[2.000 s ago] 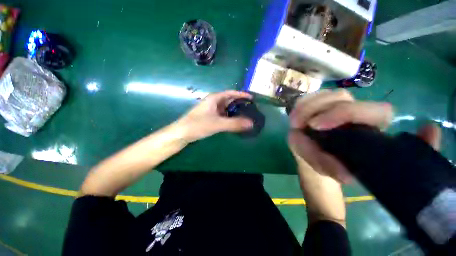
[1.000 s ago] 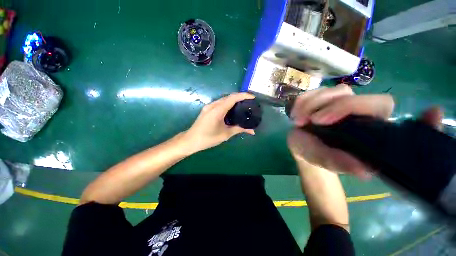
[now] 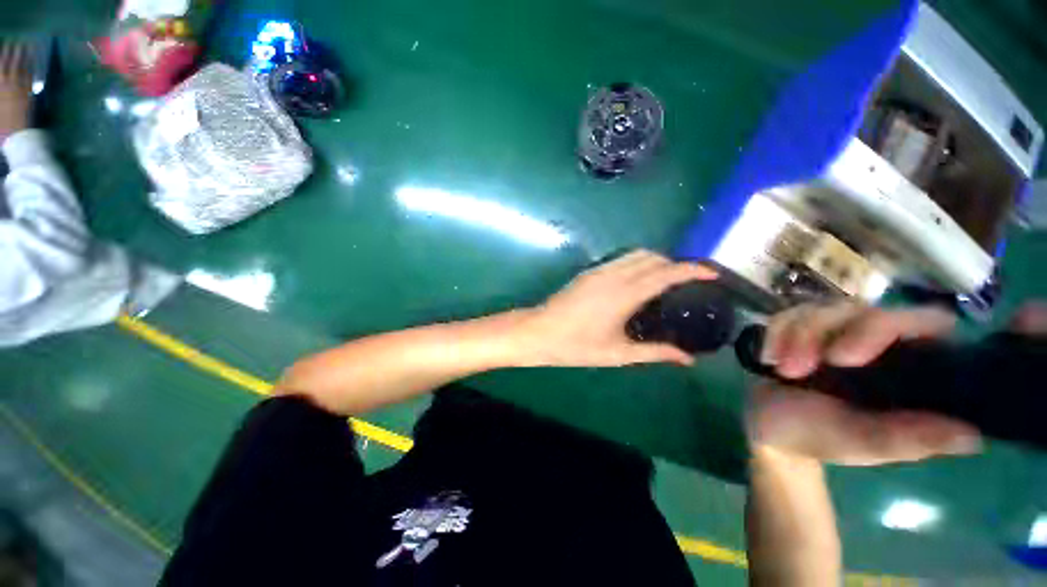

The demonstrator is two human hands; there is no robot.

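My left hand [image 3: 614, 312] holds a small round black unit [image 3: 696, 317] between thumb and fingers, its dark round end facing up. My right hand [image 3: 850, 378] is wrapped around the black electric screwdriver [image 3: 953, 384], whose front end points left, close to the unit's right side. The thin bit cannot be made out. The white and blue screw feeder [image 3: 907, 195] stands just beyond both hands, its pale pick-up plate [image 3: 804, 250] with a brass-coloured block above my right hand.
A round unit [image 3: 620, 128] lies on the green bench. At the left are a blue-lit unit [image 3: 301, 80], a bubble-wrap bundle [image 3: 224, 149] and a red and yellow packet [image 3: 155, 46]. Another person's grey sleeve [image 3: 52, 247] and hand show at the far left edge.
The view has turned, shifting the bench things right and bringing in the person at the left. The screwdriver's front end is now closer to the unit. Both hands keep their hold.
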